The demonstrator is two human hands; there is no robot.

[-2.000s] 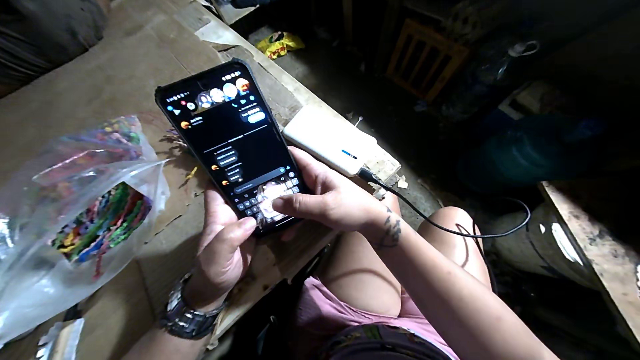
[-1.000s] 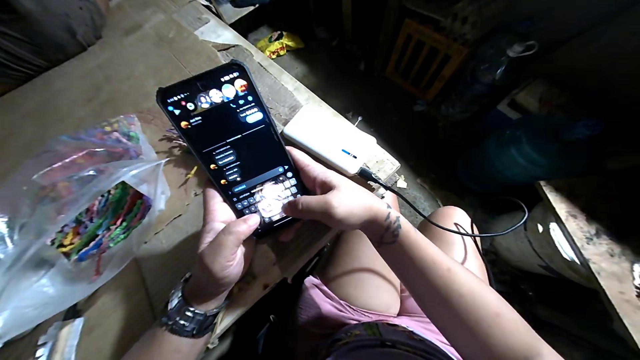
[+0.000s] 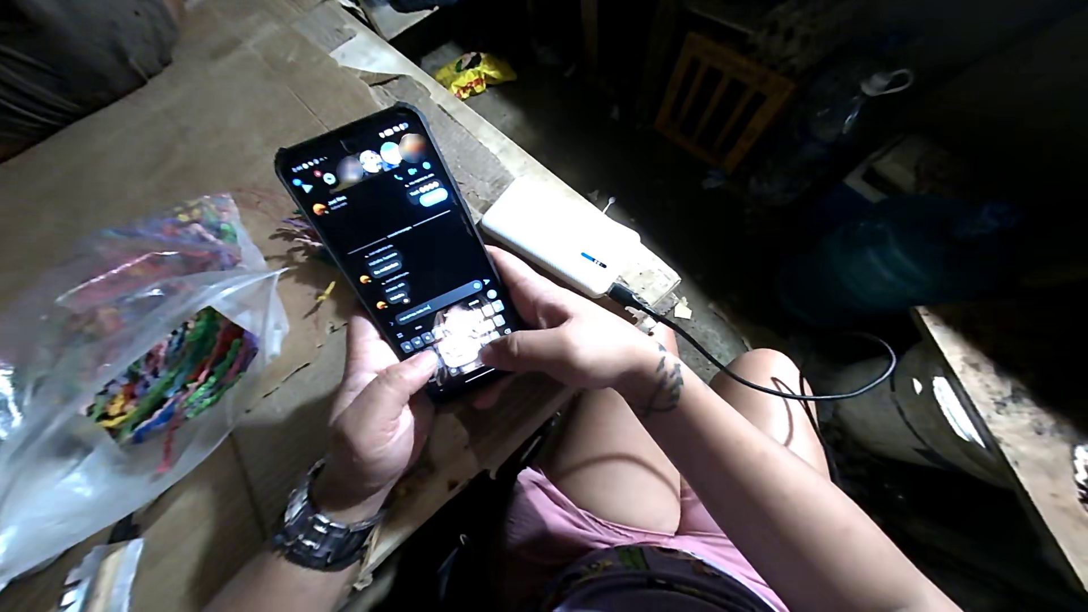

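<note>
A smartphone in a dark case [image 3: 399, 246] is held upright between my two hands, its screen lit with a chat and a keyboard. My left hand [image 3: 378, 408], with a metal watch [image 3: 327, 527] on the wrist, grips the lower left edge, thumb over the keyboard. Around the lower right edge is my right hand [image 3: 561, 331], its thumb also over the keys. Just right of the phone, a white power bank [image 3: 557, 234] lies on the table edge, a black cable [image 3: 697, 348] plugged into it. The fingers behind the phone are mostly hidden.
A clear plastic bag [image 3: 76, 476] of colourful braided cords [image 3: 187, 374] lies on the cardboard-covered table [image 3: 212, 110] at left. Beyond the table are a yellow wrapper [image 3: 474, 73] and an orange slatted crate [image 3: 722, 102]. A worn board [image 3: 1011, 382] juts in at right, above a pale bucket [image 3: 918, 416].
My right thumb has shifted slightly over the phone's keyboard. Both hands still hold the phone in about the same place.
</note>
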